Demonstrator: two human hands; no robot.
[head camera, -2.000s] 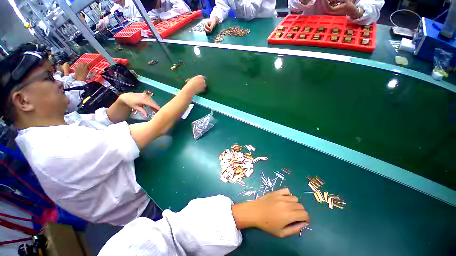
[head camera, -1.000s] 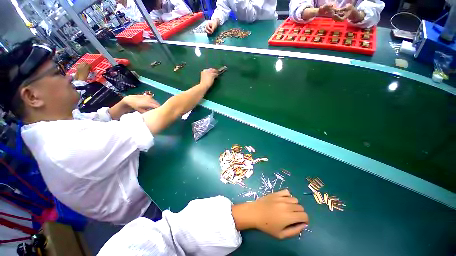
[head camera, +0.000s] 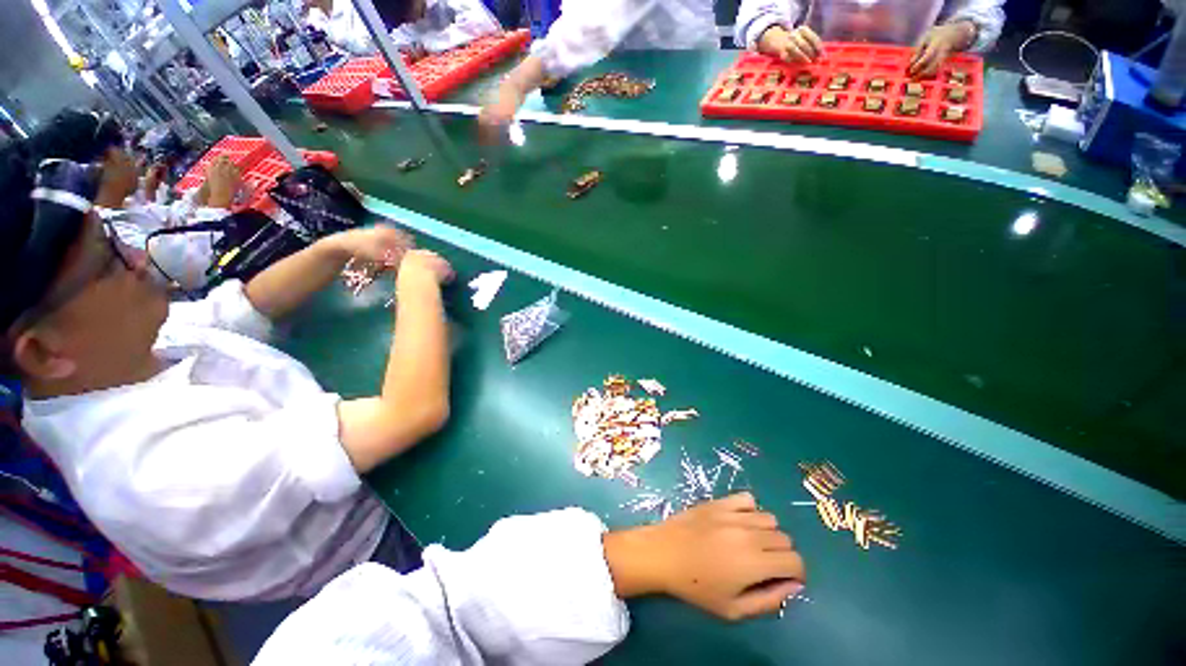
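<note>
My left hand (head camera: 715, 557) rests on the green bench at bottom centre, palm down with fingers curled. A few tiny silver pins (head camera: 793, 600) lie at its fingertips; whether it grips one is hidden. My right hand is out of the picture. A loose pile of gold and copper-coloured connector pieces (head camera: 617, 429) lies beyond my hand, to the left. Thin silver pins (head camera: 698, 481) are scattered just beyond my knuckles. A smaller group of gold bars (head camera: 848, 507) lies to the right of them.
A clear bag of pins (head camera: 529, 328) and a white scrap (head camera: 488, 288) lie at left. A person at left works close by, arms over the bench. Beyond the pale teal edge (head camera: 728, 341), the green belt carries a dark gold-edged piece (head camera: 584, 184). A red tray (head camera: 845, 94) stands across it.
The left neighbour's arm has drawn back from the belt, leaving a piece there. A person across now reaches over the belt's far edge. Another person's hands have lowered to the red tray. My left hand is still.
</note>
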